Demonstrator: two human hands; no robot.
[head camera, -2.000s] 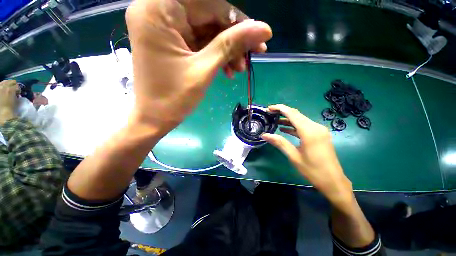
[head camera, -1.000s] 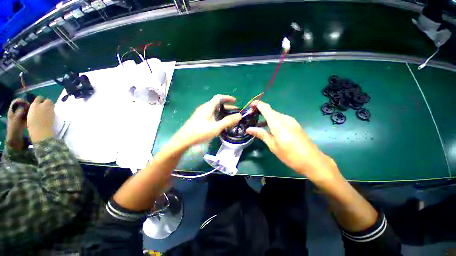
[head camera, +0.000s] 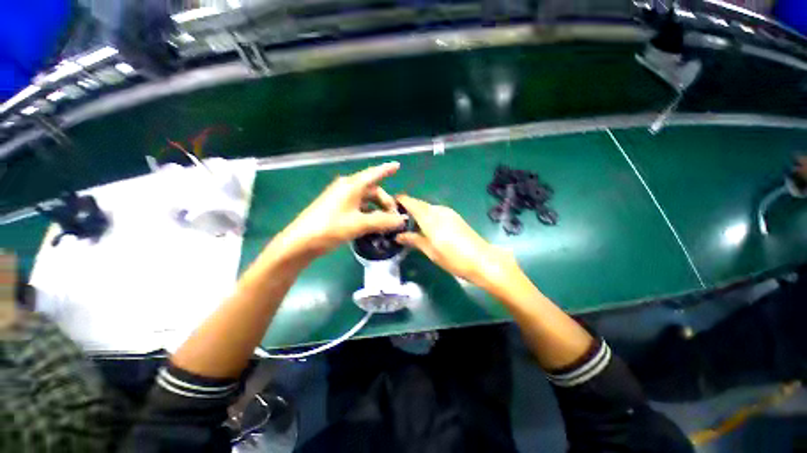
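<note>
A white camera housing (head camera: 382, 281) stands at the bench's front edge with its flat foot towards me and a white tail cable (head camera: 323, 349) running left. The black inner part (head camera: 379, 246) sits in its mouth, mostly covered by my fingers. My left hand (head camera: 341, 215) is over the mouth, thumb and fingertips at the black part, index finger raised. My right hand (head camera: 447, 241) holds the right side of the mouth and black part. Thin red leads run faintly up to a small white connector (head camera: 439, 146) near the rail. The image is blurred.
Black retaining rings (head camera: 522, 196) lie in a pile on the green bench right of the housing. White foam (head camera: 133, 292) at left bears white housings (head camera: 217, 217) and black parts (head camera: 81, 217). Beyond the rail, a white unit (head camera: 668, 66) lies on the dark conveyor. A plaid sleeve (head camera: 44, 389) shows lower left.
The view has swung right. My left hand came down from holding the leads up to the housing's mouth, and its index finger has now lifted. The housing's foot now points more towards me.
</note>
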